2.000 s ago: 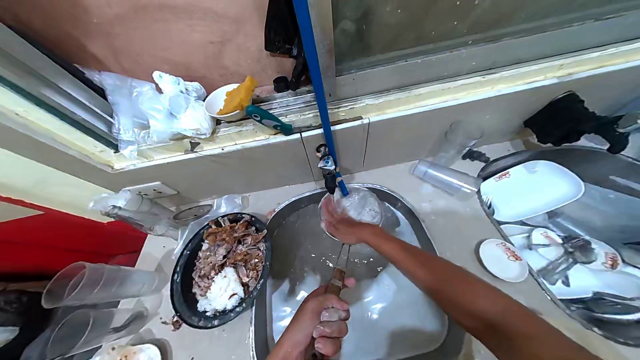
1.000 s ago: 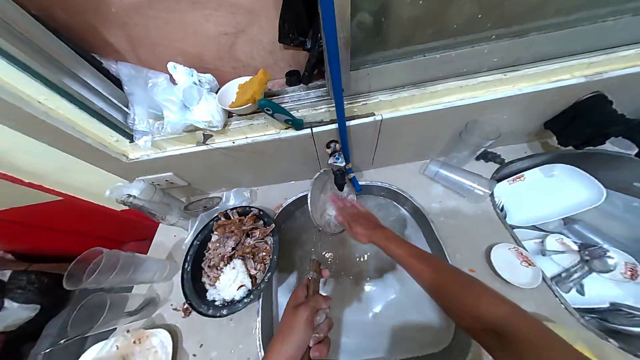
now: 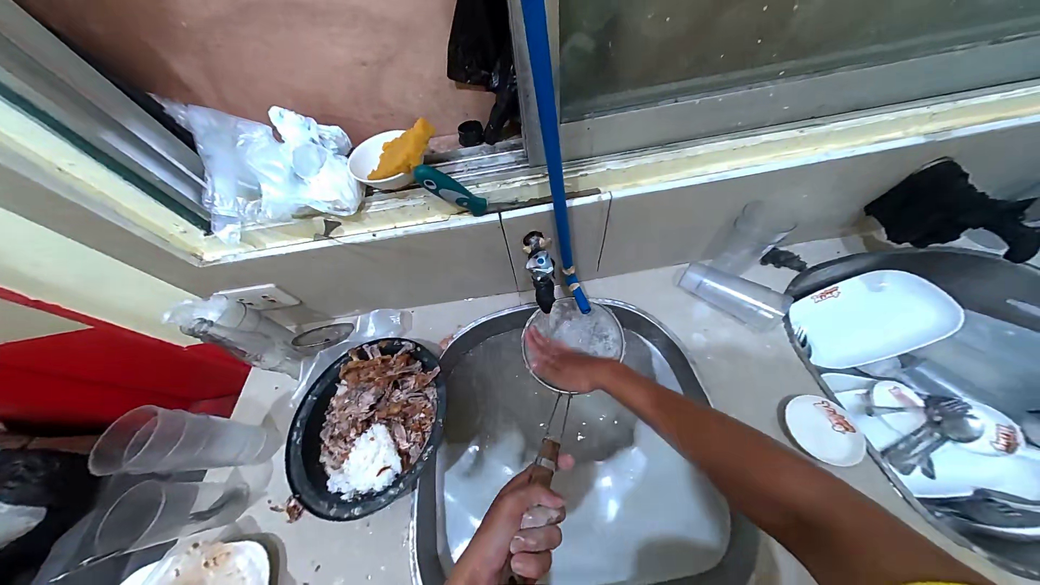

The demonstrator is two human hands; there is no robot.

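Observation:
My left hand [image 3: 524, 520] is closed around the wooden handle of a round wire-mesh strainer [image 3: 597, 329], held over a stainless steel sink [image 3: 682, 349]. My right hand [image 3: 565, 361] lies flat, fingers extended, at the left part of the strainer's mesh bowl. The bowl is directly below the faucet [image 3: 540, 272] and the end of a blue hose [image 3: 552, 122]; it looks wet and whitish inside. Cloudy water stands in the sink. To the left of the sink, a black basin [image 3: 296, 463] holds bones, meat scraps and white rice.
Clear plastic cups [image 3: 187, 443] and a soiled plate [image 3: 244, 561] are at the lower left. A large metal basin [image 3: 821, 276] of white plates and spoons stands right, beside a small saucer [image 3: 825, 431] and clear tumblers [image 3: 731, 294]. A green-handled tool [image 3: 451, 189] rests on the sill.
The strainer, tilted on edge a second ago, now shows its round opening more fully under the faucet. My right hand stays at its bowl, and my left hand keeps its grip on the handle.

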